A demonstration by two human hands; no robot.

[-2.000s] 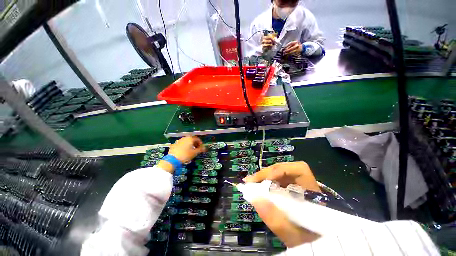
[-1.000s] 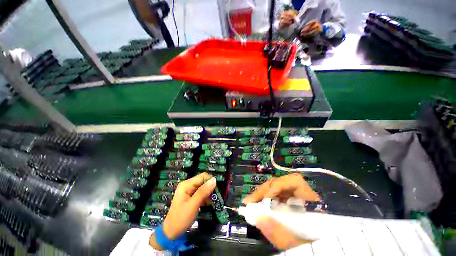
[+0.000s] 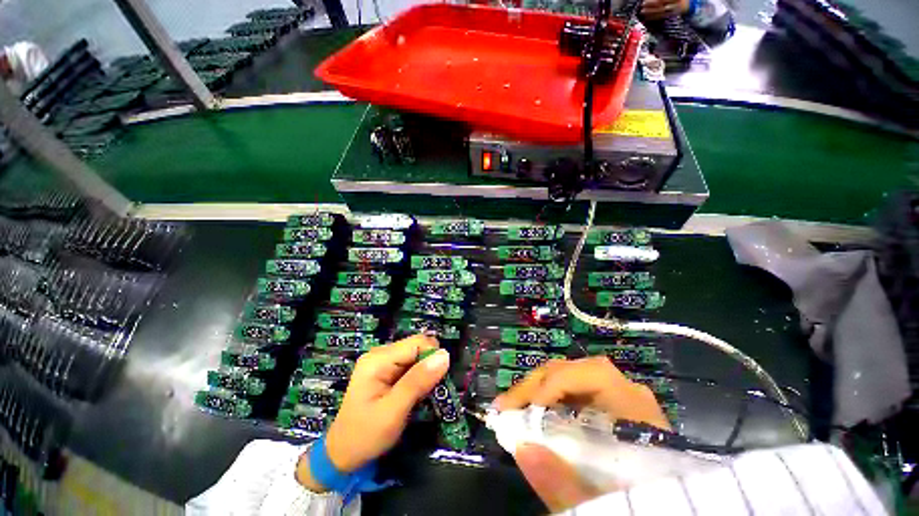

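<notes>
My left hand, with a blue band at the wrist, holds a green circuit board by its upper end between thumb and fingers. The board has a black middle with white ring-like marks and slants down to the right. My right hand grips a whitish translucent dispenser. Its thin tip is at the right side of the held board; whether it touches cannot be told. Other green circuit boards lie in several columns on the dark bench.
A red tray with black parts sits on a grey control box. A pale hose curves right of the boards. A crumpled grey bag lies at right. Dark racks stand at left. Another person's hand shows at the top.
Two seconds ago my left hand was over the far boards; it then came back near the dispenser tip with a board. Since one second ago, both hands look little changed while the view has tilted down.
</notes>
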